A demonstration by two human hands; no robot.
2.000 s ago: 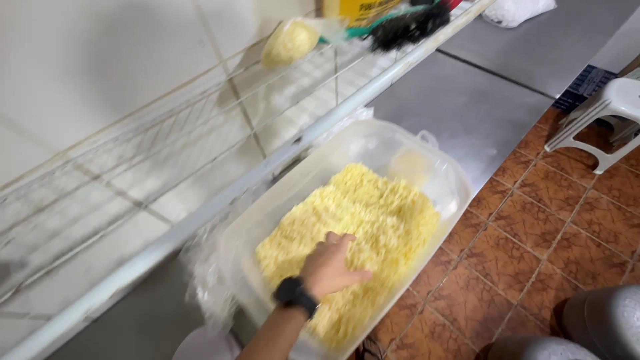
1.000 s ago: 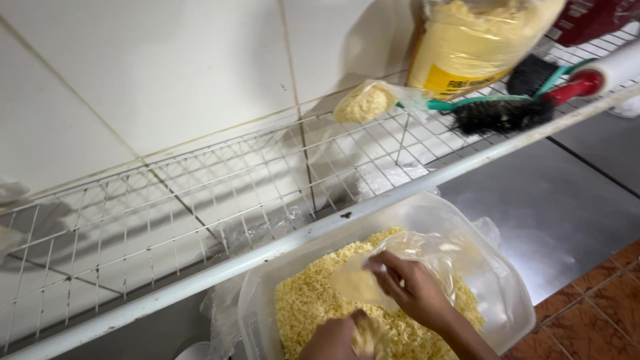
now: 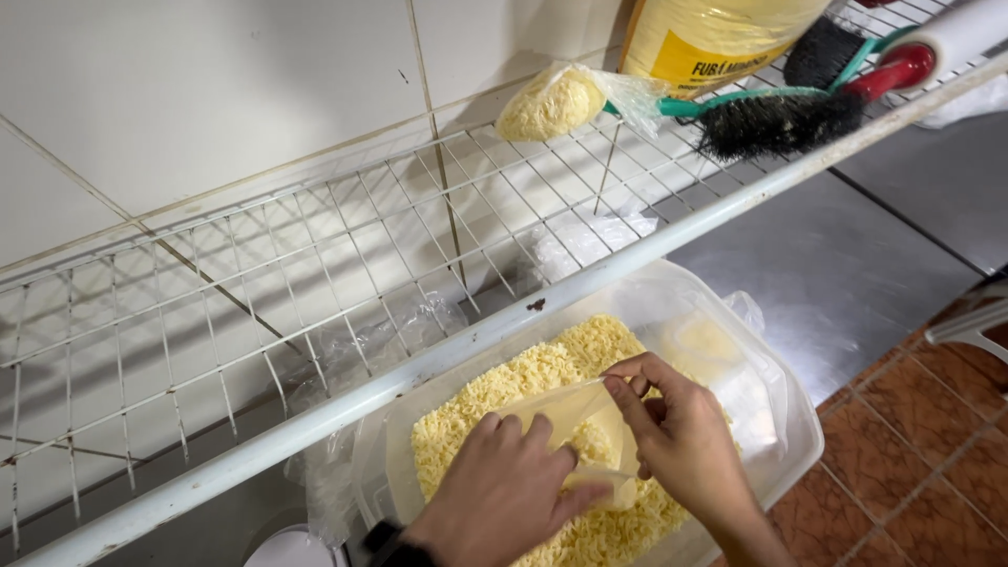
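Observation:
A translucent plastic tub [image 3: 795, 425] holds a heap of shredded yellow cheese-like food [image 3: 528, 378]. Above the heap, my right hand [image 3: 677, 433] pinches the rim of a clear plastic bag [image 3: 551, 405] between thumb and fingers. The bag's mouth is spread, and some yellow shreds [image 3: 594, 442] show inside it. My left hand [image 3: 504, 480], a dark watch on its wrist, is at the bag's near left side, blurred, with fingers bent and thumb apart. Whether it grips the film or shreds cannot be told.
A white wire shelf [image 3: 465, 335] crosses above the tub's back edge. On it are a filled clear bag [image 3: 547, 102], a yellow flour package [image 3: 709, 47] and a black-bristled brush [image 3: 776, 122]. Crumpled plastic [image 3: 339, 472] lies left of the tub, near a round white lid [image 3: 291, 549].
Two seconds ago one hand lay on the shreds. Since then both hands have come over the tub, with a clear bag held there. The view has swung towards the shelf.

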